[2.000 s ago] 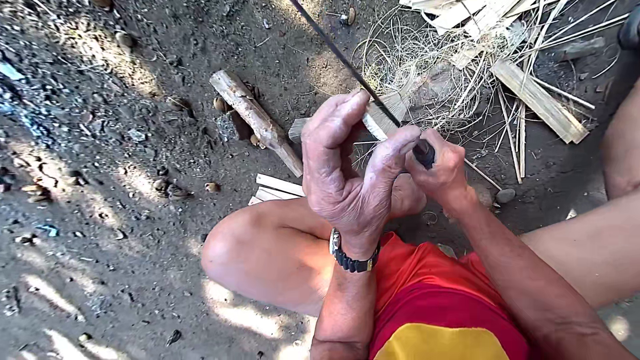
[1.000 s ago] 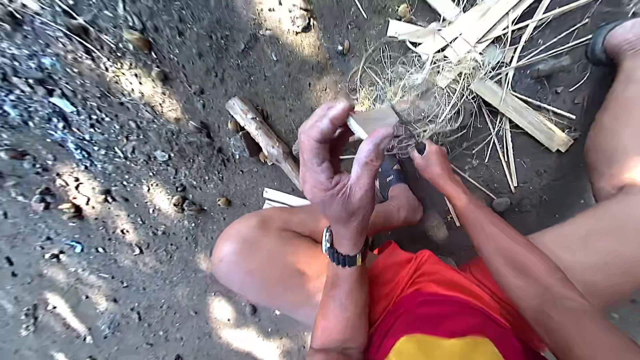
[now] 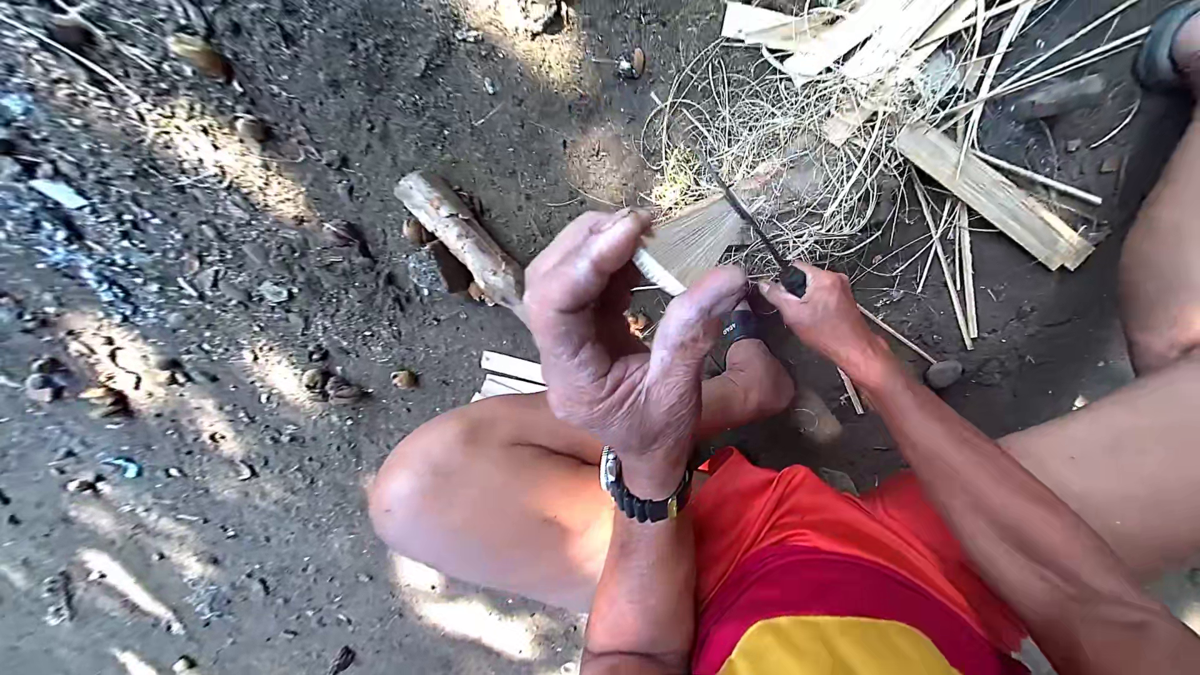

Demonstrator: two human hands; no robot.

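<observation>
My left hand (image 3: 637, 337), with a watch on its wrist, is raised near the middle of the view and grips the end of a flat split piece of wood or bamboo (image 3: 698, 239) between thumb and fingers. The strip's pale cut edge shows between them, and its far part points up and right. To the right, my right hand (image 3: 825, 314) is closed around the dark handle of a thin-bladed knife (image 3: 755, 225). Its blade slants up and left over the strip's far end. Whether the blade touches the strip I cannot tell.
Fine curled shavings (image 3: 816, 187) lie on the ground beyond my hands. Split slats (image 3: 994, 197) are at the upper right. A short log (image 3: 459, 234) lies left of my left hand, and pale strips (image 3: 511, 367) beside my knee. A grey stone (image 3: 943, 374) is at right.
My right hand with the knife has moved away from my left hand, to the right. The blade, close by my left fingers two seconds ago, is now over the strip's far end.
</observation>
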